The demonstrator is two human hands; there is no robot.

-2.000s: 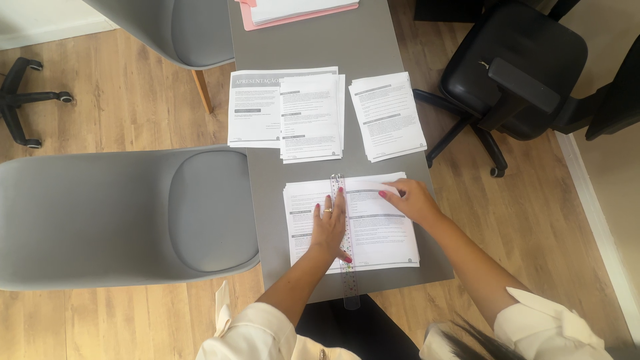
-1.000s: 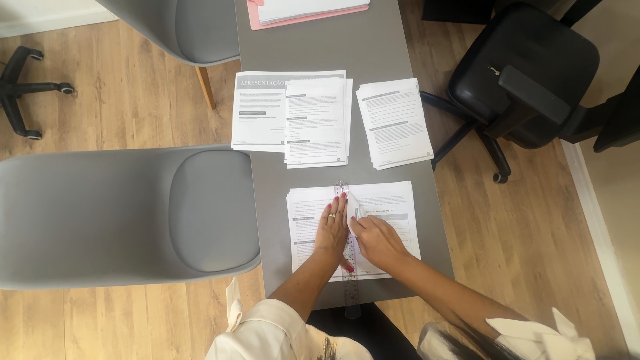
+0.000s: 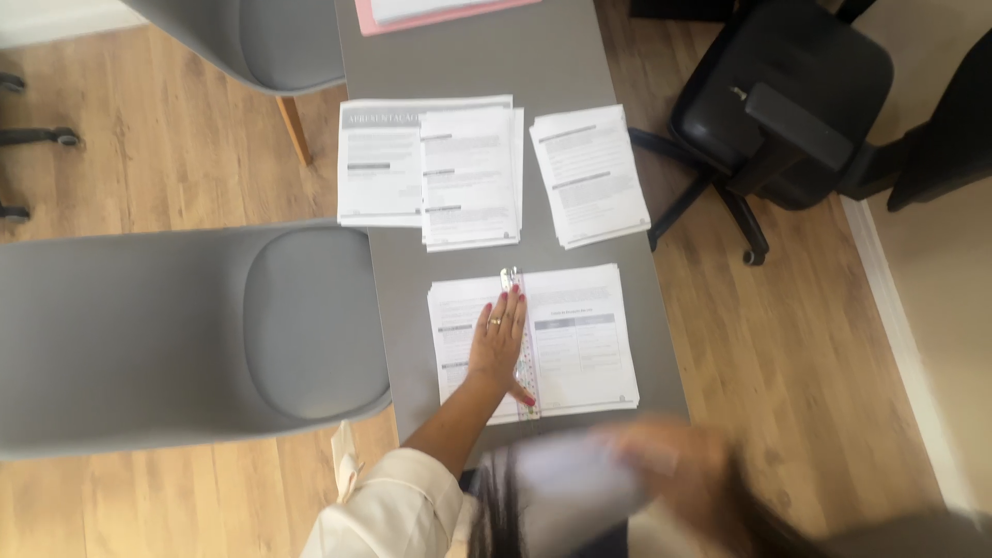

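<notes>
A stack of printed sheets (image 3: pixel 585 349) lies near the front end of the grey table. Across its middle runs a clear patterned ruler (image 3: pixel 529 380), and my left hand (image 3: pixel 500 337) presses flat on it, fingers slightly apart. My right hand (image 3: pixel 674 465), blurred, is off the table's front edge, holding a blurred piece of paper (image 3: pixel 573 480). Strands of dark hair partly cover that paper. Beyond the stack, narrow cut sheets (image 3: pixel 470 182) overlap a wider printed sheet (image 3: pixel 380 170). Another pile of narrow sheets (image 3: pixel 593 178) sits to their right.
The grey table (image 3: pixel 473 66) bears a pink folder (image 3: pixel 457 22) with white paper at its far end. Grey chairs (image 3: pixel 318 318) stand at the left. A black office chair (image 3: pixel 783 101) is at the right, by the wall.
My right hand has moved from the ruler's edge toward my body, with paper in it. A page with a table now shows right of the ruler. My left hand has stayed on the ruler.
</notes>
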